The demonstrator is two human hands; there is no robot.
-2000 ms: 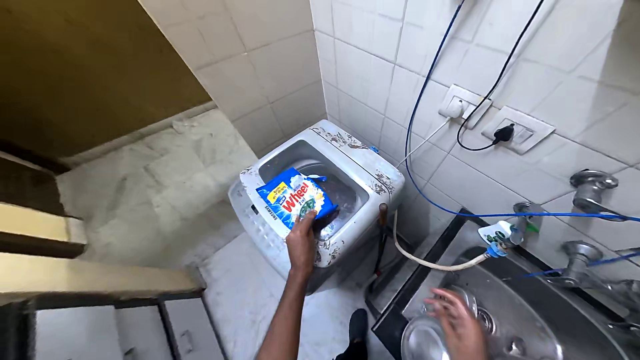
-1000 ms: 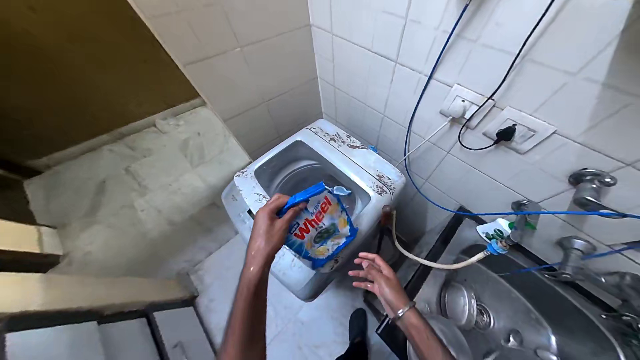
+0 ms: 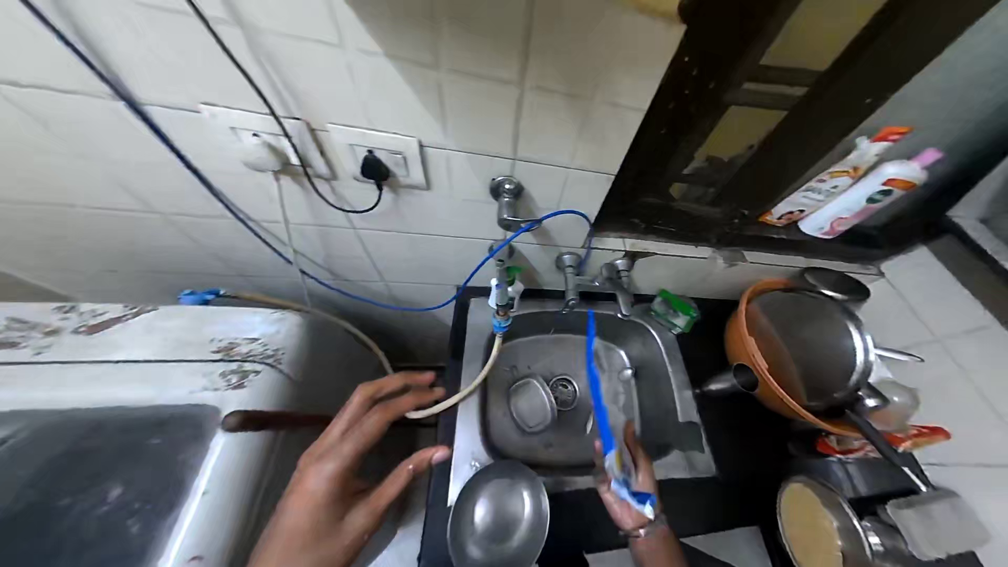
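Note:
My right hand (image 3: 628,482) holds the blue and white plastic detergent packet (image 3: 605,417), seen edge-on over the near part of the steel sink (image 3: 677,378). With fingers spread and nothing in it, my left hand (image 3: 354,465) is between the washing machine (image 3: 150,327) and the sink, close to the beige inlet hose (image 3: 465,394). That hose joins a tap (image 3: 502,303) at the sink's back left. A steel dish (image 3: 531,403) lies in the sink beside the drain. At the sink's near left corner stands a steel bowl (image 3: 498,516).
An orange basket (image 3: 756,354) holds steel pans at the right. A pan (image 3: 815,524) is at the lower right. Two bottles (image 3: 866,193) stand on the window ledge. A blue cable (image 3: 370,303) crosses the wall, below two socket plates (image 3: 394,157).
The view has swung right to the sink. The detergent packet, held in my left hand over the washing machine earlier, is now in my right hand. My left hand has let it go.

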